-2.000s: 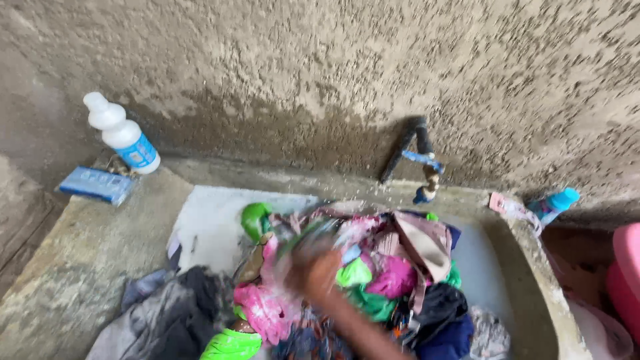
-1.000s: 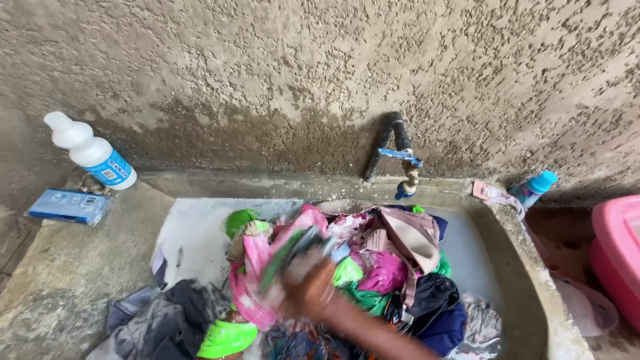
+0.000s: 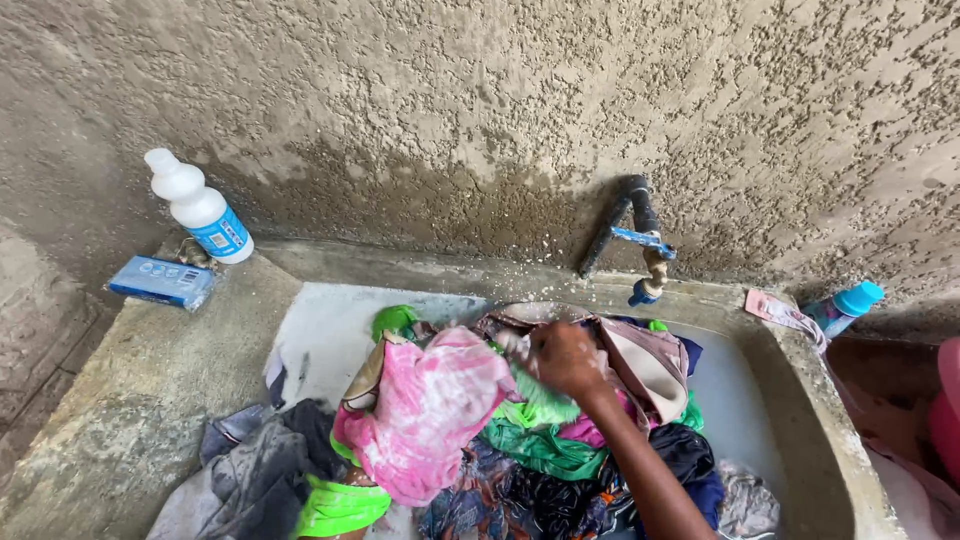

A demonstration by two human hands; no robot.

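Observation:
My right hand (image 3: pixel 564 360), blurred, is closed around what looks like a scrubbing brush with pale green bristles (image 3: pixel 544 397), above the heap of wet clothes. A soapy pink-and-white cloth (image 3: pixel 431 412) lies to its left, draped over my left hand, whose fingers are hidden. Only skin near the left wrist (image 3: pixel 358 476) shows, with bright green fabric (image 3: pixel 345 506) around the forearm. Beneath and around both hands are a dark green cloth (image 3: pixel 544 450), a beige-and-mauve garment (image 3: pixel 645 367) and dark patterned fabric (image 3: pixel 480 495), in a concrete basin (image 3: pixel 802 420) with cloudy water.
A brass tap (image 3: pixel 655 274) juts over the basin's back edge. On the left ledge stand a white bottle (image 3: pixel 210 217) and a blue packet (image 3: pixel 161 281); grey clothes (image 3: pixel 255 465) lie nearer. At right are a blue-capped bottle (image 3: pixel 844 307) and a pink tub (image 3: pixel 946 412).
My right hand has moved up and to the right across the heap, away from the pink cloth. The pink cloth is now raised and spread wider, with white suds on it.

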